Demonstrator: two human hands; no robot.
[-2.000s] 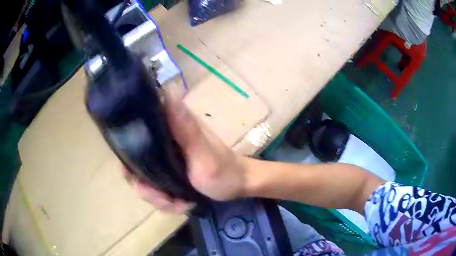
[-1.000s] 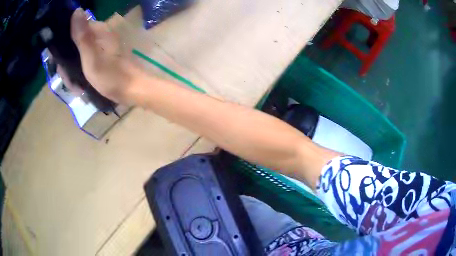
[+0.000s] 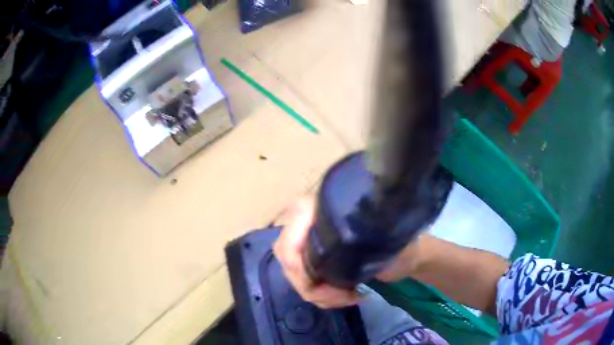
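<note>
My right hand (image 3: 306,266) is wrapped around the thick black electric screwdriver (image 3: 353,209), its fingers showing on the left side of the tool. The tool stands over the black speaker housing (image 3: 252,273), which lies against the bench edge by my lap and is partly covered by hand and tool. Its rim holes and part of a round raised feature show. The bit tip is hidden, so I cannot tell whether it touches the housing. A blurred dark cord or sleeve (image 3: 409,87) rises from the tool's rear. My left hand is not in view.
The silver-white screw feeder (image 3: 161,101) stands on the cardboard-covered bench (image 3: 128,236). A green strip (image 3: 269,96) lies right of it. A dark plastic bag (image 3: 266,13) is at the far side. A green crate (image 3: 505,182) sits below the bench's right edge, with a red stool (image 3: 522,84) beyond.
My right hand and the screwdriver first moved out to the feeder, then came back right and down over the housing. The feeder is now uncovered. The camera view has also shifted.
</note>
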